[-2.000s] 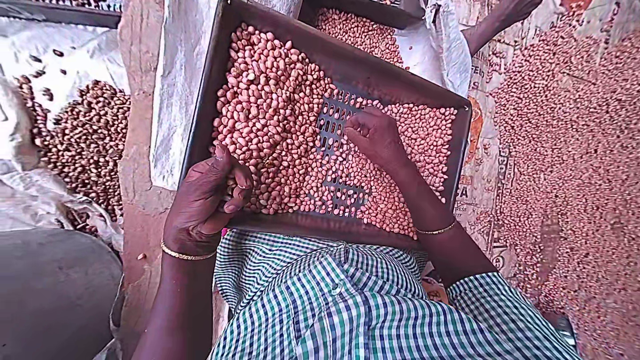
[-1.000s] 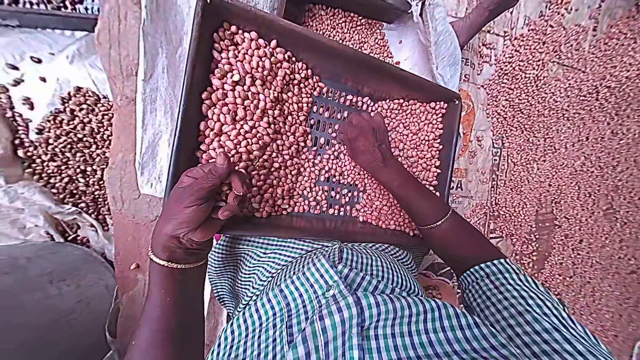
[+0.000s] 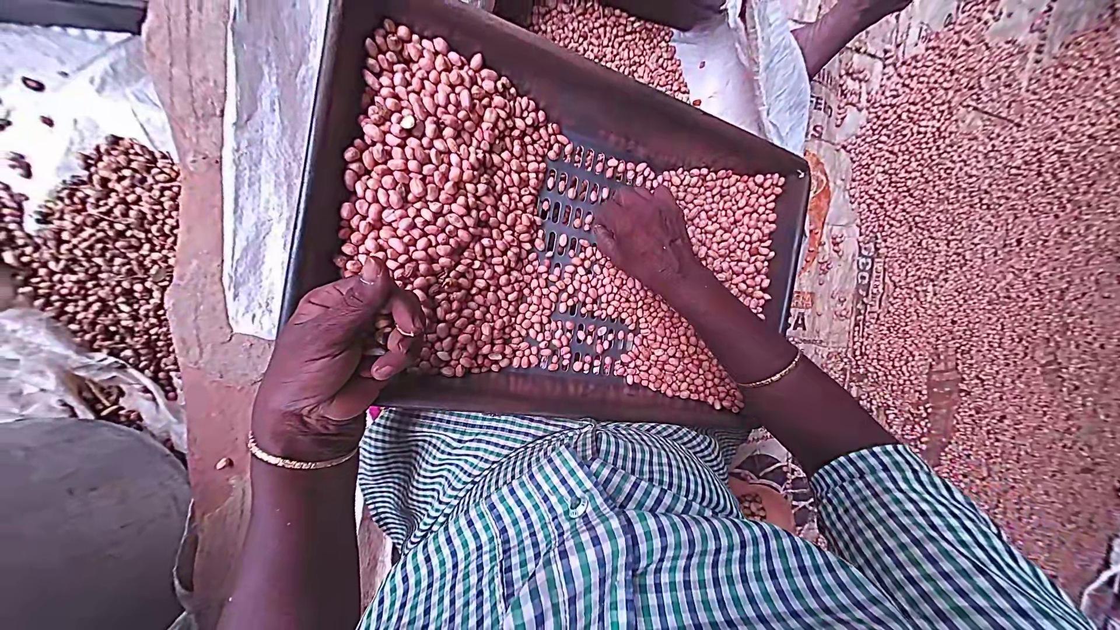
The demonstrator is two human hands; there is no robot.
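Note:
A dark slotted plastic tray (image 3: 560, 389) rests by my lap, tilted in view, with shelled peanuts (image 3: 437, 166) heaped in its left half. Smaller peanuts (image 3: 726, 219) lie over its right part, and the slotted base (image 3: 569, 206) shows between them. My left hand (image 3: 337, 350) is at the tray's lower left corner, its fingers curled over the heap's edge; whether something is between the fingertips cannot be made out. My right hand (image 3: 643, 232) is bent down over the middle of the tray, knuckles up, at the peanuts beside the bare slots. Its fingertips are hidden.
Many peanuts (image 3: 1006, 262) are spread on printed sacking (image 3: 827, 289) at the right. Darker nuts (image 3: 105, 254) lie on a white sheet at the left, above a grey rounded container (image 3: 87, 525). Beyond the tray are more peanuts (image 3: 612, 39) and another person's limb (image 3: 836, 35).
My right hand has shifted slightly over the middle of the tray, where its fingers were bent at the peanuts before. My left hand stays at the lower left corner.

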